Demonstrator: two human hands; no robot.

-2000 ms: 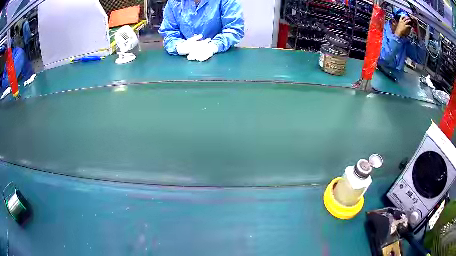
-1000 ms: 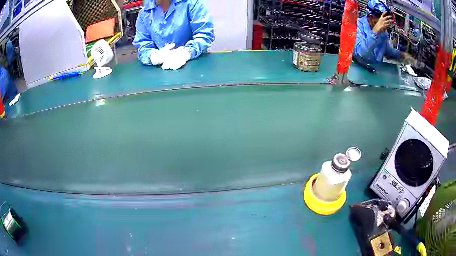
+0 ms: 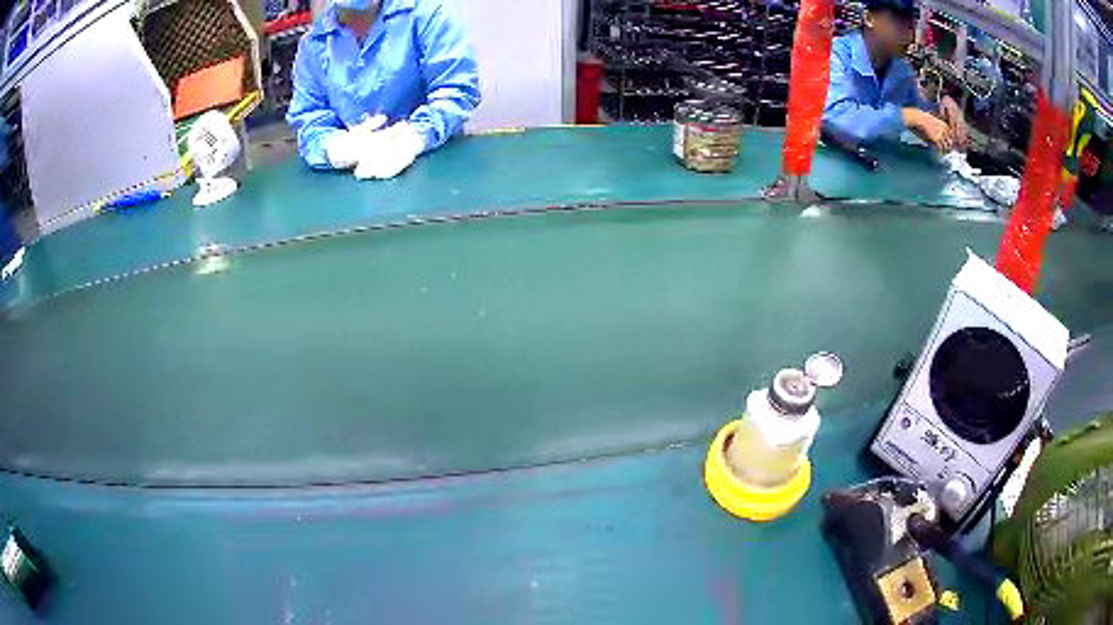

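Observation:
Neither of my hands is in the picture. A whitish bottle [image 3: 771, 442] with its round flip lid open stands in a yellow holder [image 3: 756, 498] on the near worktop. Right of it is the black soldering iron stand [image 3: 854, 537] with a small yellowish sponge [image 3: 907, 590]. The iron's dark handle [image 3: 964, 556] points down right to a yellow cable end. Behind the stand is a white air blower [image 3: 970, 391] with a round black grille. A solder wire spool [image 3: 15, 564] is cut off by the left edge.
A green fan [image 3: 1068, 525] is cut off at lower right. The wide green belt [image 3: 464, 330] crosses ahead. Beyond it are a seated person in blue with white gloves [image 3: 376, 149], a small white fan [image 3: 214, 156], a large jar [image 3: 707, 137], a red post [image 3: 807, 92] and another person [image 3: 864, 92].
The view has turned right, so things sit further left in the picture. The person at far right has lowered the hand from the face and now has both hands together at the worktop.

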